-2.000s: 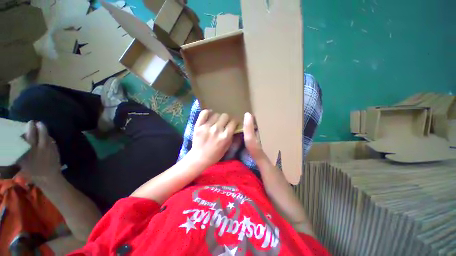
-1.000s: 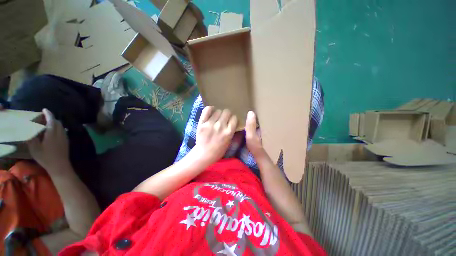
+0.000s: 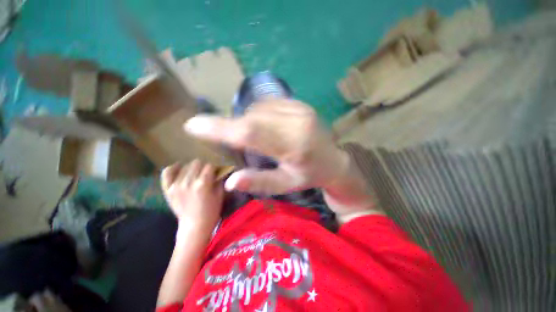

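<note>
The brown cardboard tray (image 3: 167, 131) is tilted over my lap, left of the middle, with its tall back panel (image 3: 160, 55) blurred and rising towards the upper left. My left hand (image 3: 194, 192) grips the near end wall of the tray with curled fingers. My right hand (image 3: 274, 143) is blurred and raised in front of the tray's near right part, thumb and fingers apart, holding nothing. It hides part of the tray and my lap.
Folded boxes (image 3: 91, 155) lie on the green floor at left, beside flat blanks (image 3: 30, 183). A neighbour's dark-trousered legs (image 3: 134, 256) are at lower left. A deep stack of blanks (image 3: 451, 213) stands at right, with finished boxes (image 3: 396, 70) beyond it.
The view has turned right. My right hand has let go of the tray's end and come up open. The tray has moved left and tilted, its back panel swung to the upper left. My left hand keeps its grip.
</note>
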